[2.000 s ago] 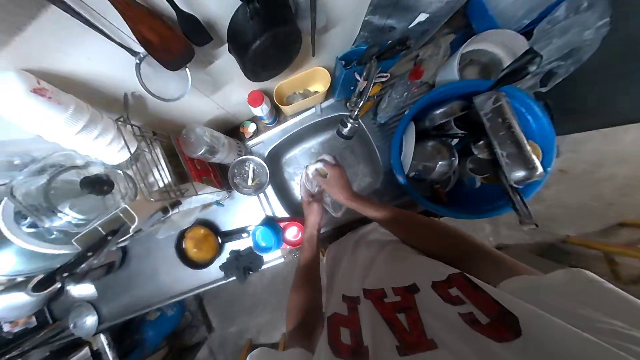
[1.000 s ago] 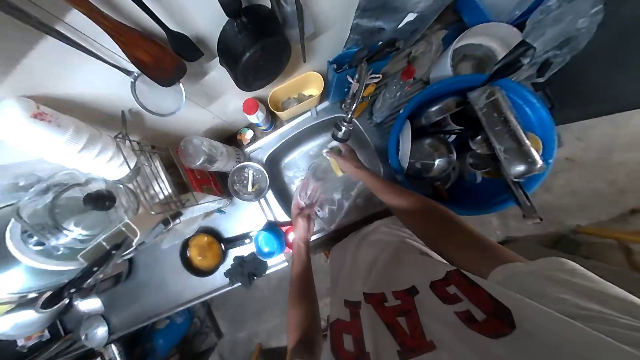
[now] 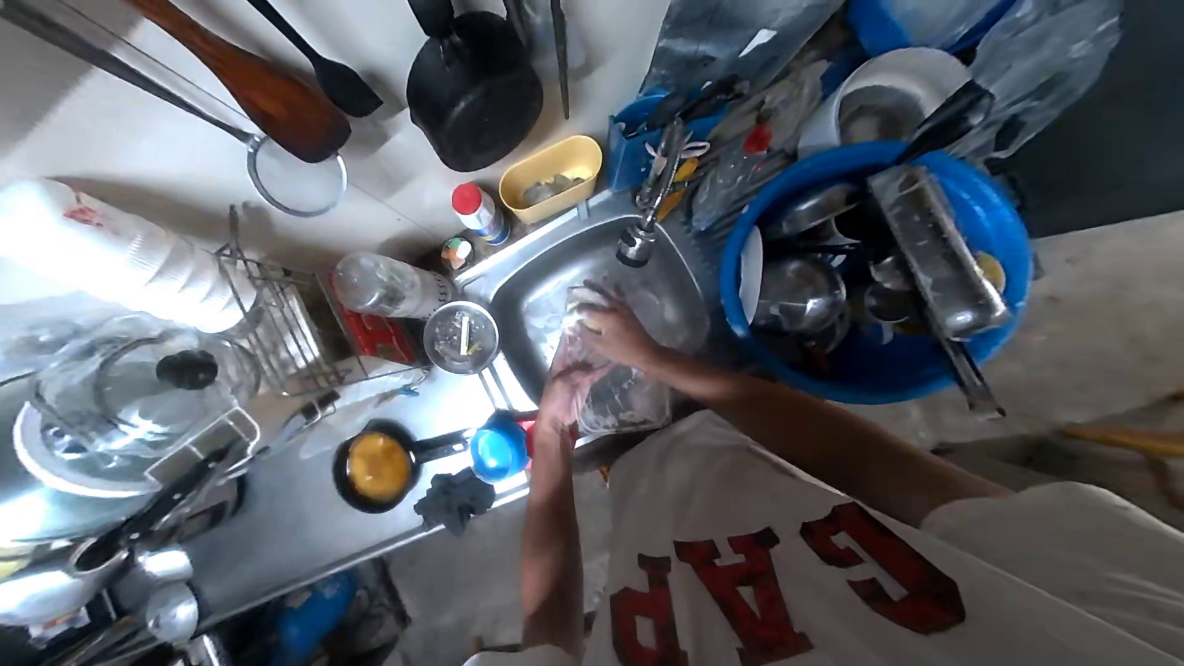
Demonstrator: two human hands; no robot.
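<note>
Over the stainless steel sink (image 3: 680, 287), my left hand (image 3: 566, 393) grips a clear plastic container (image 3: 627, 402), whose far end lies under my fingers. My right hand (image 3: 606, 324) presses something pale and yellowish, likely a sponge, with white suds, against the container's upper part; the fingers partly hide it. The metal faucet (image 3: 638, 240) hangs over the sink beyond my right hand. A blue cup (image 3: 499, 449) and a partly hidden red item stand beside my left wrist. A small metal bowl (image 3: 461, 338) sits at the sink's left edge.
Right of the sink stands a blue basin (image 3: 1013, 231) piled with metal pots and pans. On the left counter are a small black pan (image 3: 375, 467), a dark cloth (image 3: 455, 499), a glass jar (image 3: 384, 285) and a wire rack (image 3: 287, 324). A yellow tub (image 3: 552, 176) stands behind the sink.
My right hand has moved from beside the faucet, where it was one second ago with a yellowish item, back to my left hand and the plastic container.
</note>
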